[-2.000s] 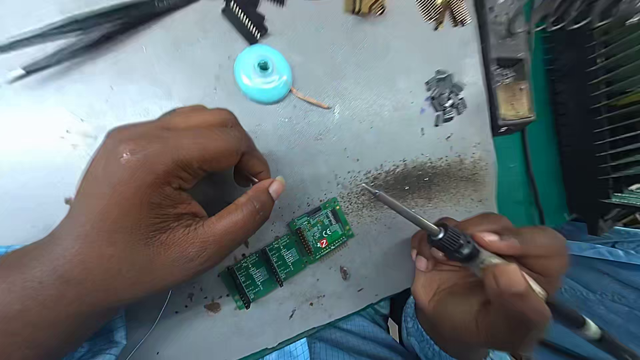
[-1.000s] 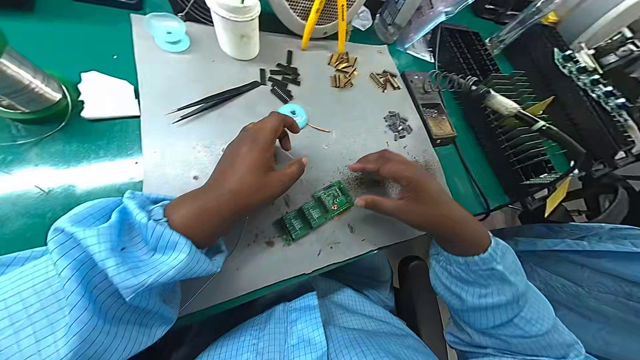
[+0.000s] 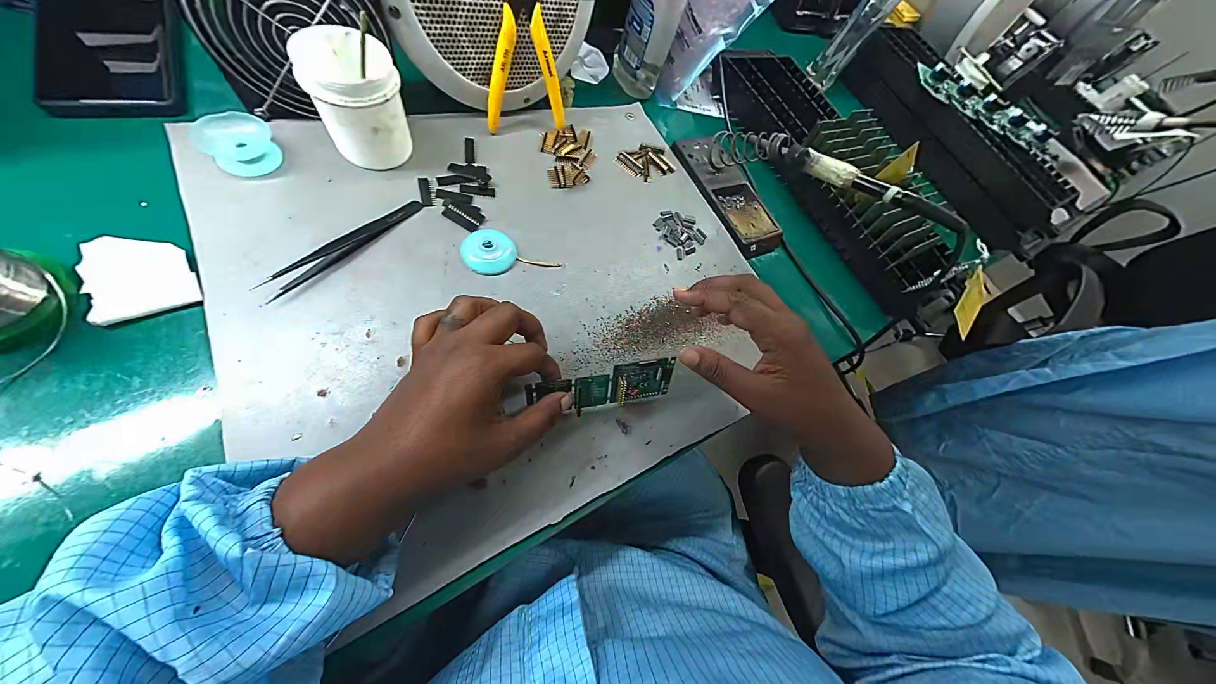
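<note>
My left hand grips the left end of a green circuit board strip between thumb and fingers, near the front of a grey mat. The strip carries black connectors and a row of gold pins. Just off its right end, my right hand is held with thumb and fingers apart and nothing between them. Beyond the board lie dark crumbs, and a light blue disc spool with a copper-coloured braid end. The soldering iron rests in a coiled holder at the right.
Black tweezers, black connectors, gold pin headers and small grey parts lie on the mat. A white pot and yellow-handled pliers stand behind. A person in blue sits at right, beside a black rack.
Two seconds ago my right hand held the soldering iron; it is now empty. My left hand has come down onto the board's left end, and the board has turned. The view has widened greatly.
</note>
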